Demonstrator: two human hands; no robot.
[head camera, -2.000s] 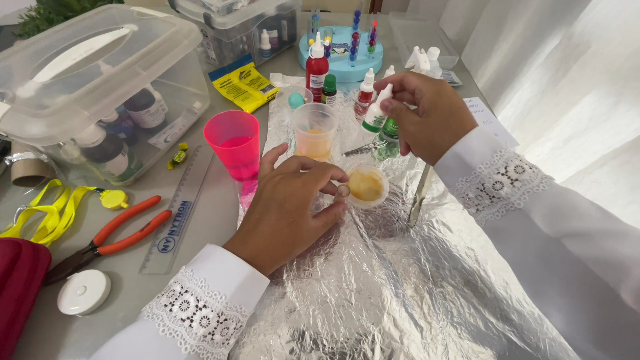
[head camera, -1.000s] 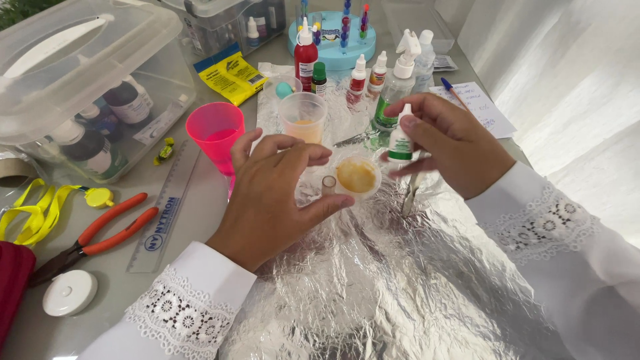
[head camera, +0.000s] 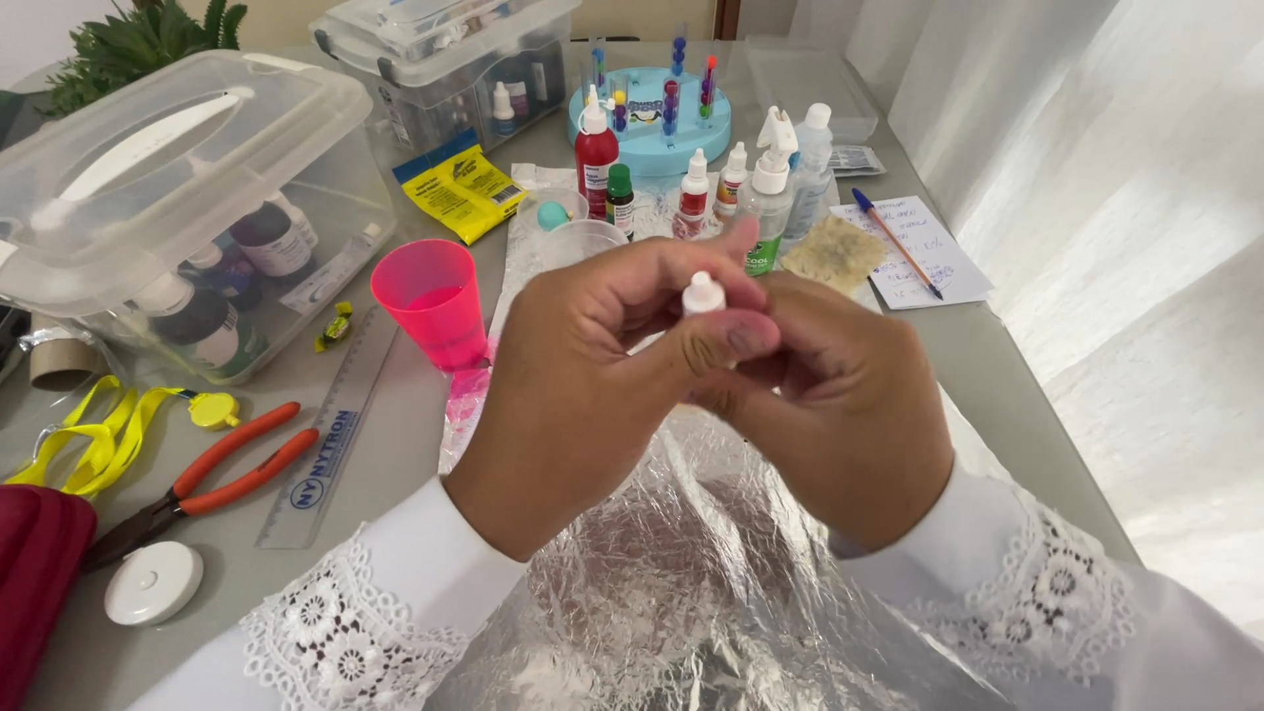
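A small white dropper bottle (head camera: 704, 294) stands between my two hands, and only its capped top shows. My left hand (head camera: 602, 385) has its thumb and fingers closed around the bottle. My right hand (head camera: 839, 405) meets it from the other side, fingers bent by the bottle; whether it grips the bottle too is hidden. Beneath both hands lies crumpled aluminium foil (head camera: 681, 553). Just behind them, the rim of a clear plastic cup (head camera: 585, 237) shows. A pink plastic cup (head camera: 430, 296) with liquid stands left of my left hand. The small cup with yellowish contents is hidden.
Behind my hands stand a red bottle (head camera: 596, 158), a green-capped bottle (head camera: 619, 202), small dropper bottles (head camera: 693, 188) and a spray bottle (head camera: 768, 193). Left are a clear storage box (head camera: 197, 197), orange-handled pliers (head camera: 232, 464) and a ruler (head camera: 331, 444). A pen (head camera: 899, 242) lies on paper (head camera: 963, 262) at right.
The small bottle was in my right hand; my left hand has moved from beside the small yellowish cup and closed on the bottle. Both hands are now together, nearer the camera.
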